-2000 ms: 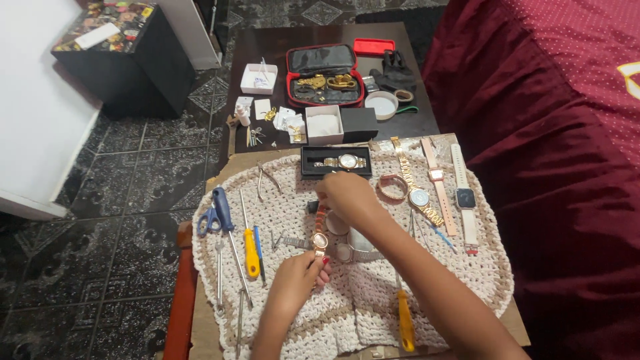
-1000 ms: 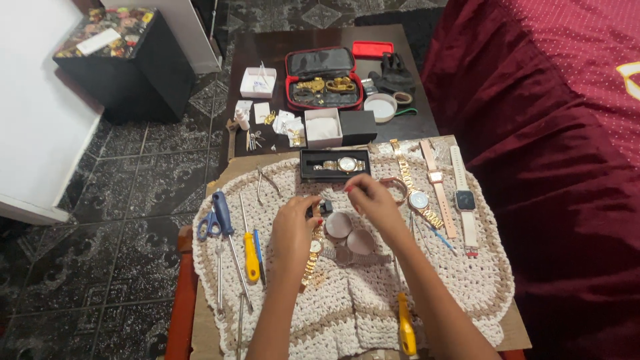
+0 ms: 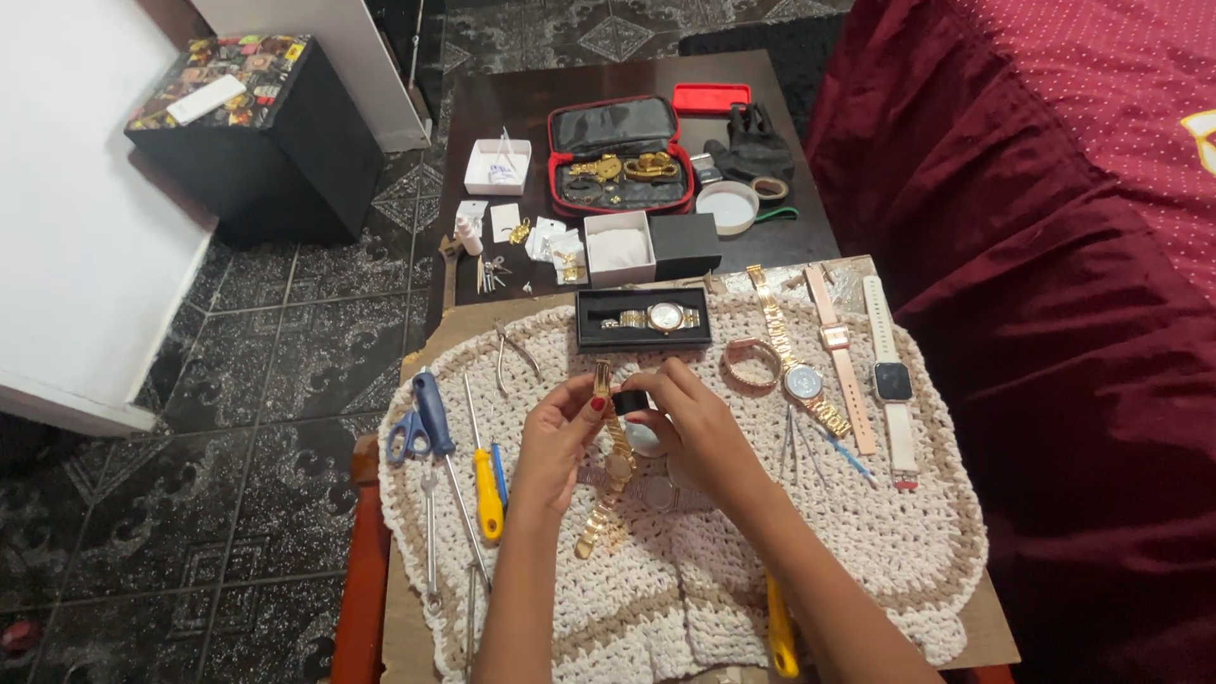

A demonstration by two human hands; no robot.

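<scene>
My left hand (image 3: 562,437) pinches the upper end of a gold-toned wristwatch (image 3: 619,467), whose bracelet hangs down over the crocheted mat. My right hand (image 3: 686,418) holds a small black cylindrical object (image 3: 629,402) between thumb and fingers, close beside the watch's clasp end. Just below that hand are a round pale lid or dish (image 3: 646,439) and a silver-toned watch (image 3: 657,491), both partly hidden. Beyond both hands, a watch with a white dial (image 3: 666,316) lies in an open black box (image 3: 644,340).
Left on the crocheted mat (image 3: 855,570) lie nippers (image 3: 514,356), blue scissors (image 3: 408,437), screwdrivers (image 3: 488,494) and a wrench (image 3: 430,541). Several watches (image 3: 804,382) and tweezers (image 3: 790,445) lie right. A red-edged case (image 3: 622,204) and small boxes (image 3: 619,249) stand on the dark table behind.
A second ago my hands were further apart; now my right hand has come in near my left with the black object. The gold watch's end is now raised in my left fingers.
</scene>
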